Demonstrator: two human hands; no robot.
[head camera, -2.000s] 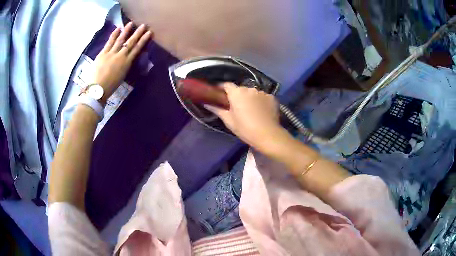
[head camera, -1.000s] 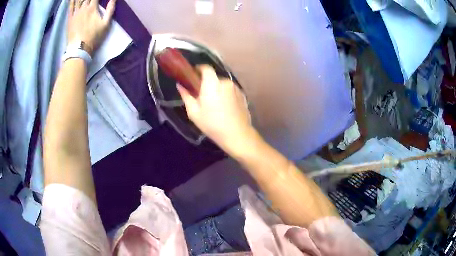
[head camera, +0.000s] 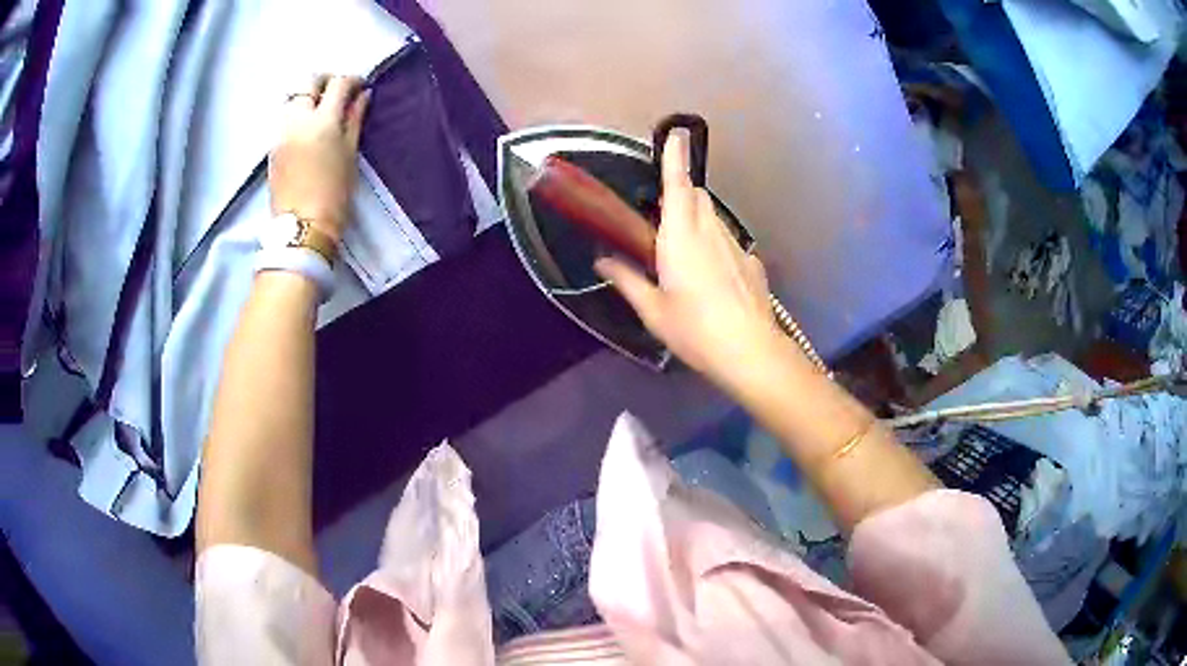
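The steam iron (head camera: 573, 260) has a metal-edged pointed plate and a red-brown handle. It lies at the right edge of the dark purple garment (head camera: 417, 351), its tip pointing up and left. My right hand (head camera: 690, 267) is on the handle, with a finger at the black loop beside it. My left hand (head camera: 316, 156) is at the pale interlining (head camera: 228, 117), fingers bent at its border with a purple strip; the fingertips seem to pinch the cloth edge. A pale welt pocket piece (head camera: 391, 247) with dark outline shows just right of my left wrist.
The pressing table (head camera: 729, 65) has a faded pinkish patch and a blue-purple rim. Folded pale layers hang at its left. A pale cord (head camera: 1002, 409) runs right from the iron's ribbed hose. Pale pieces on blue material (head camera: 1093, 78) and scraps lie at right.
The iron has moved right, off the purple strip by the pocket piece. My left hand has come down and right, its fingers now bent at the cloth. A finger of my right hand now reaches the loop.
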